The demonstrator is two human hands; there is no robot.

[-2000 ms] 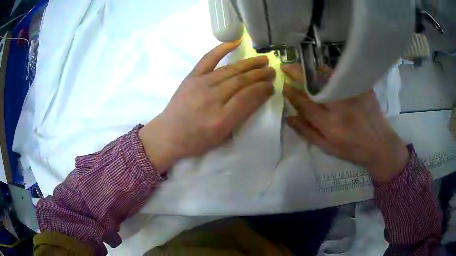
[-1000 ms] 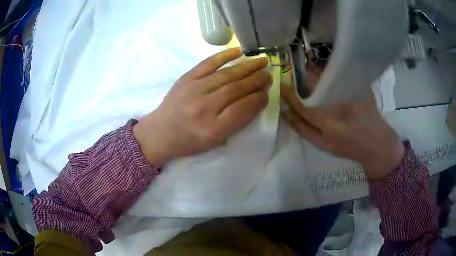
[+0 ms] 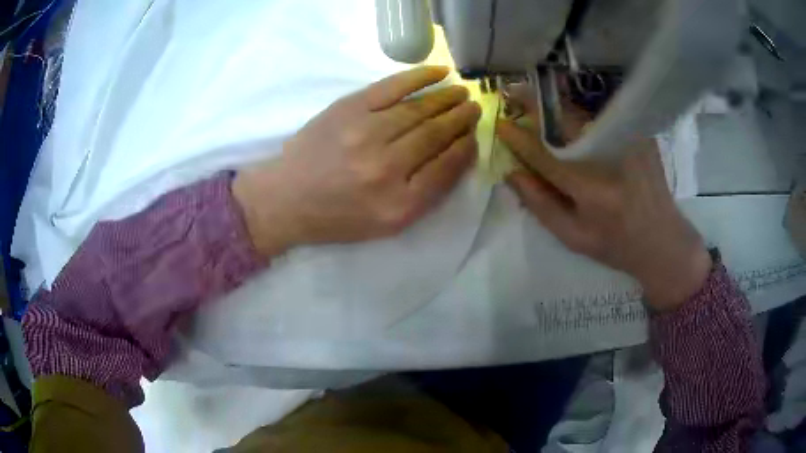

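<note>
A large white garment panel (image 3: 203,97) lies over the machine table and under the sewing machine head (image 3: 566,44). The presser foot area (image 3: 495,87) is lit yellow. My left hand (image 3: 371,159) lies flat on the cloth left of the foot, fingers together and pointing at it. My right hand (image 3: 610,195) is right of the foot, its fingertips on the cloth edge close below the needle area. Part of my right hand is hidden behind the machine head. Whether its fingers pinch the cloth cannot be told.
A printed ruler (image 3: 592,314) runs along the table's front edge. A blue bin (image 3: 12,195) is at the far left, partly under the cloth. White cloth (image 3: 212,416) hangs below the table edge. A rounded lamp-like part (image 3: 405,31) hangs left of the machine head.
My left hand and forearm have shifted slightly up, and the left sleeve has moved left. The loose cloth edge below the foot curves more to the left. My right hand stays near the foot.
</note>
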